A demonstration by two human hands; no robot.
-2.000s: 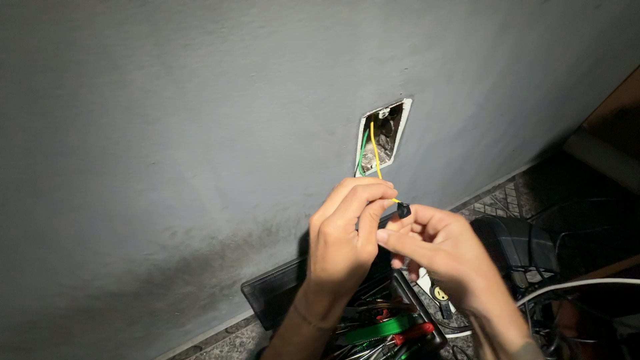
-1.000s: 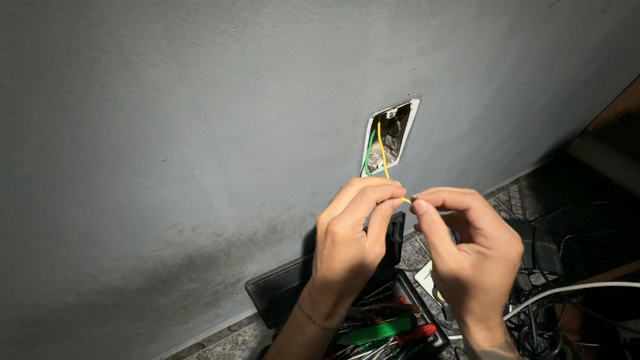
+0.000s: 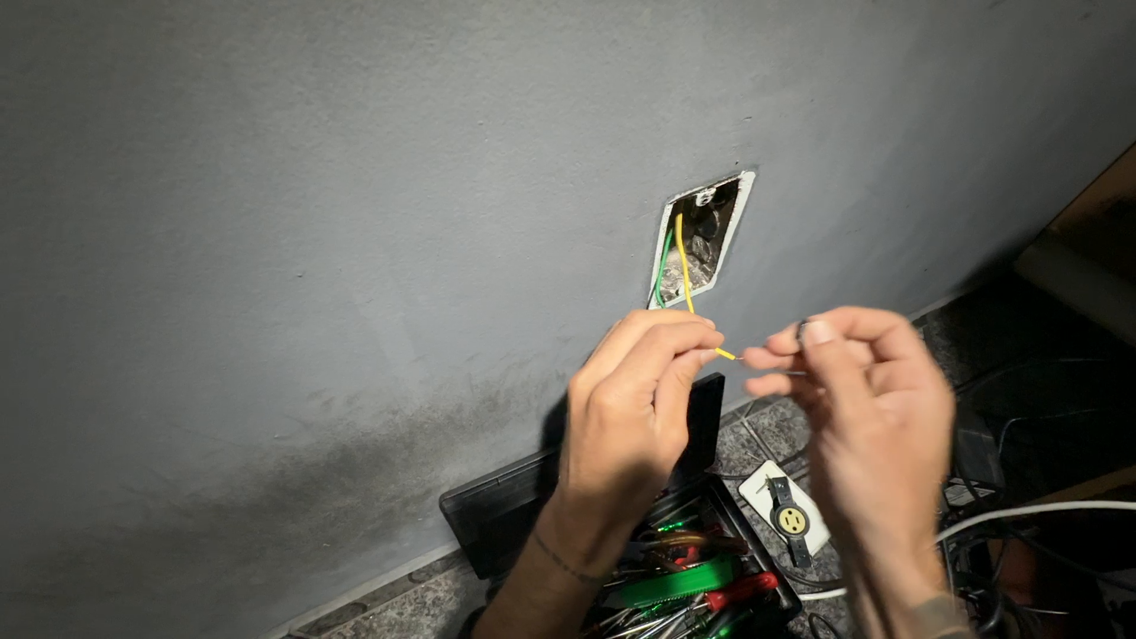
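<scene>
My left hand [image 3: 635,395] pinches a yellow insulated wire [image 3: 685,266] near its end, where a short bare tip points right. That wire comes out of an open wall box [image 3: 706,240], and a green wire [image 3: 663,266] hangs along the box's left side. To the right, my right hand [image 3: 865,390] holds a small dark object [image 3: 802,332] between thumb and index finger; its kind is hard to tell. Its other fingers are spread close to the bare wire tip.
Against the grey wall [image 3: 355,222], below my hands, lies an open black toolbox [image 3: 497,506] with a red-handled screwdriver [image 3: 744,590] and other tools. A socket outlet [image 3: 789,522] rests on a white plate [image 3: 761,484] on the floor. A white cable [image 3: 1038,509] and dark cords lie at right.
A black piece seen at the yellow wire's end two seconds ago is no longer there. My right hand has drawn slightly away from my left, and the bare wire tip now shows.
</scene>
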